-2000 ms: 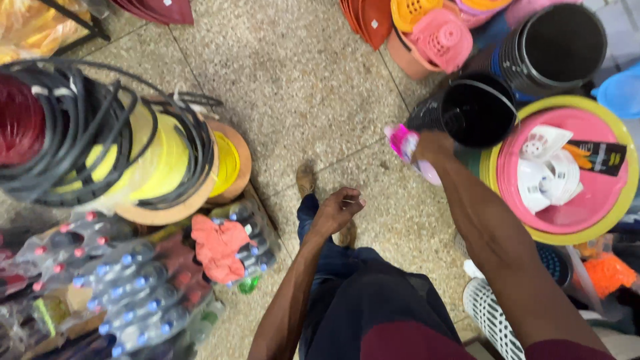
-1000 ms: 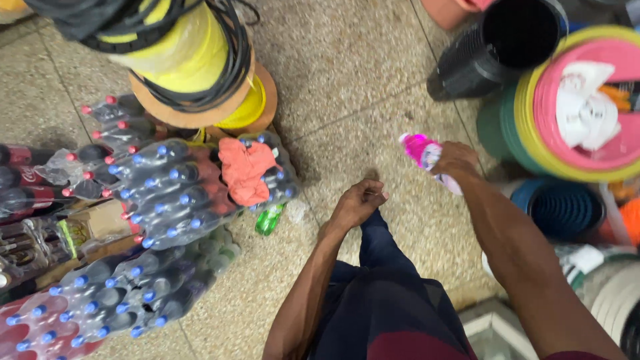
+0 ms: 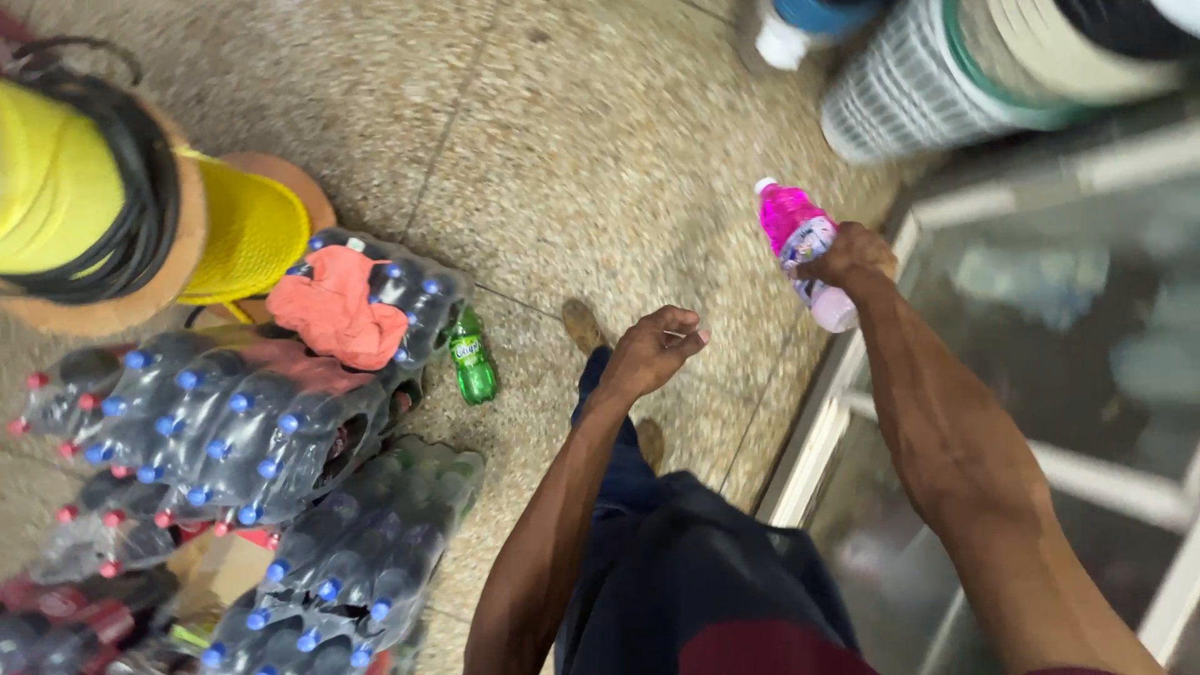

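My right hand (image 3: 848, 258) grips a plastic bottle of pink liquid (image 3: 795, 220) around its lower part, its white cap pointing up and to the left in the view. My left hand (image 3: 653, 352) is in front of my body, fingers curled, with a small thin pale item (image 3: 677, 335) between thumb and fingers; what it is cannot be told. A green plastic bottle (image 3: 472, 358) lies on the floor left of that hand, beside shrink-wrapped packs of dark drink bottles (image 3: 234, 422). A coral-coloured cloth (image 3: 337, 307) lies on the nearest pack.
Spools of yellow rope (image 3: 248, 230) and black hose (image 3: 127, 187) stand at the left. A glass-panelled case with a white frame (image 3: 1106, 473) runs along my right side. Stacked baskets (image 3: 923, 84) stand at the upper right. My shoes are on the speckled floor (image 3: 581, 141).
The view has moved along the floor, and the glass-panelled case now fills the right side where the tubs and buckets were. The pink bottle stays in my right hand.
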